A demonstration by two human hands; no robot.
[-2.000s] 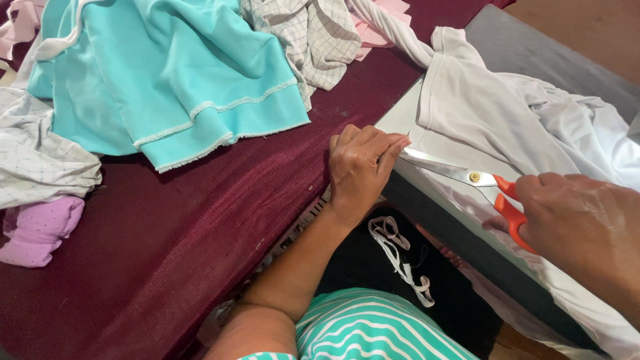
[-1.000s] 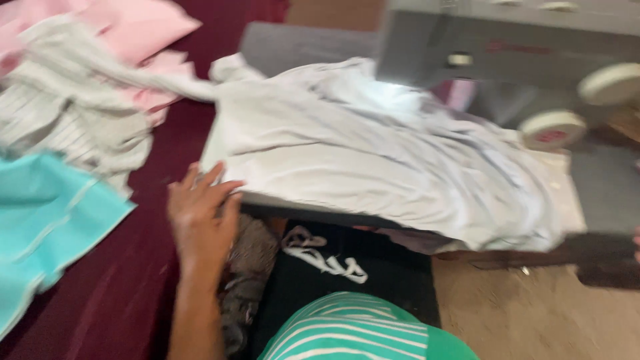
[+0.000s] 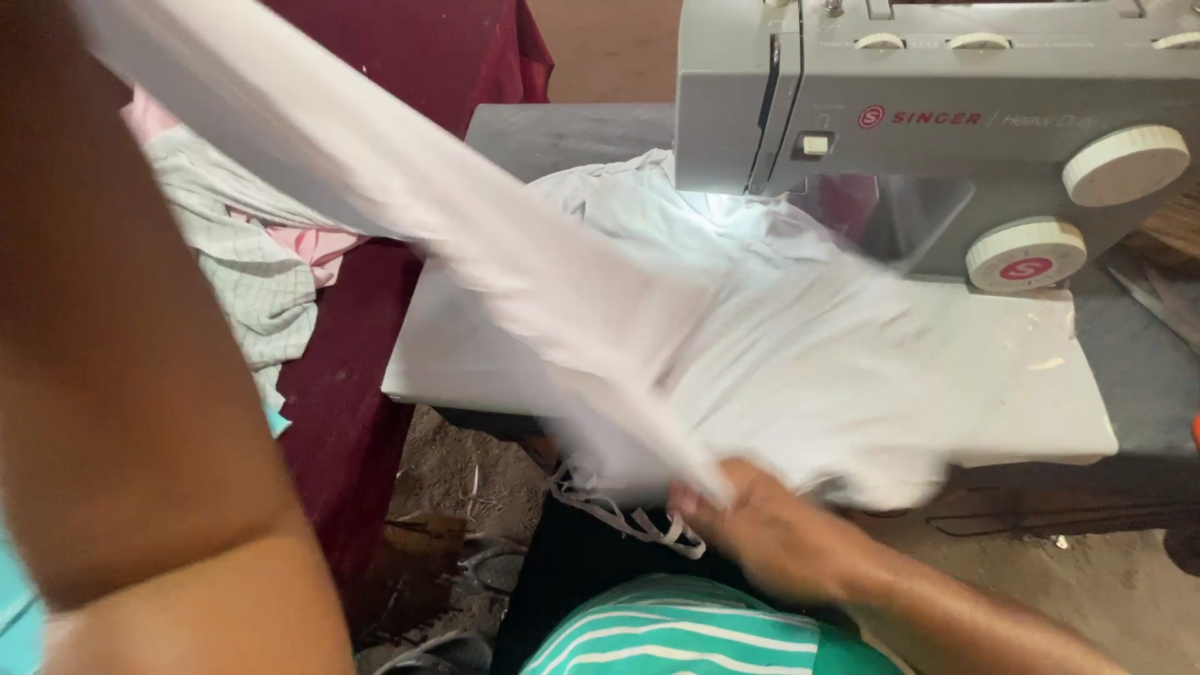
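Observation:
White fabric (image 3: pixel 562 272) stretches diagonally, blurred, from the upper left down to my right hand (image 3: pixel 764 530), whose fingers pinch its lower edge. My left forearm (image 3: pixel 141 375) rises along the left side of the view; the left hand itself lies outside the frame. More of the white fabric (image 3: pixel 797 375) lies bunched over the sewing machine's extension table (image 3: pixel 1022 375) and up under the lit needle area of the grey Singer sewing machine (image 3: pixel 919 141). Needle and presser foot are hidden. At the right edge a bit of orange (image 3: pixel 1196 433) shows, too little to identify.
On the left, a table with a maroon cloth (image 3: pixel 347 403) bears checked fabric (image 3: pixel 253 272) and pink fabric (image 3: pixel 319 248). White strips (image 3: pixel 647 530) hang over the dark cloth on my lap. Handwheel-like dials sit on the machine's right side. Bare ground shows below.
Two seconds ago my right hand held orange-handled scissors at the white fabric; now it grips the fabric. My left arm has risen from the table edge. The view has swung right to the machine.

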